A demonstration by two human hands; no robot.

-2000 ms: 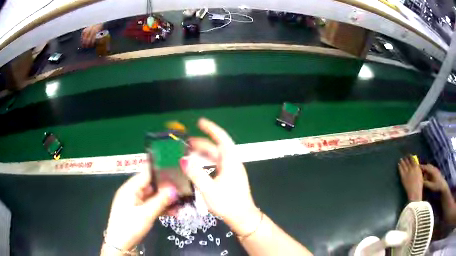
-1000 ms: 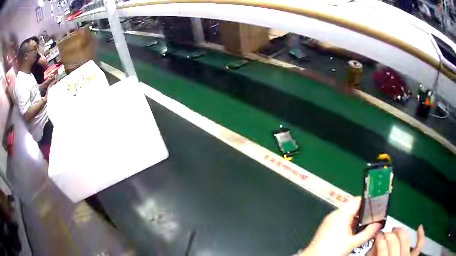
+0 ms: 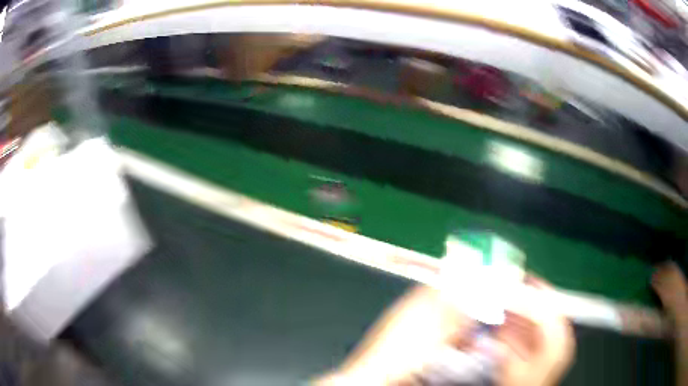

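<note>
The picture is blurred. The phone unit (image 3: 483, 271) is a bright, washed-out shape with a green patch at its top, tilted up over the belt's near edge. My left hand (image 3: 411, 328) is shut on it from the lower left. My right hand (image 3: 537, 335) is close at its lower right with fingers bent; whether it touches the unit or holds a small piece I cannot tell. Whitish small pieces (image 3: 453, 369) show faintly below the hands.
Another phone unit (image 3: 333, 200) with a yellow tab lies on the green belt (image 3: 407, 200). A pale rail (image 3: 279, 220) edges the belt. A large white box (image 3: 68, 234) stands left. Another person's hand, apparently, (image 3: 670, 286) is at the right edge. A white shelf (image 3: 362, 26) runs above.
The view swung left, then partly back right. The held unit and both hands now sit nearer the middle than one second ago. The hand at the right edge has come into view.
</note>
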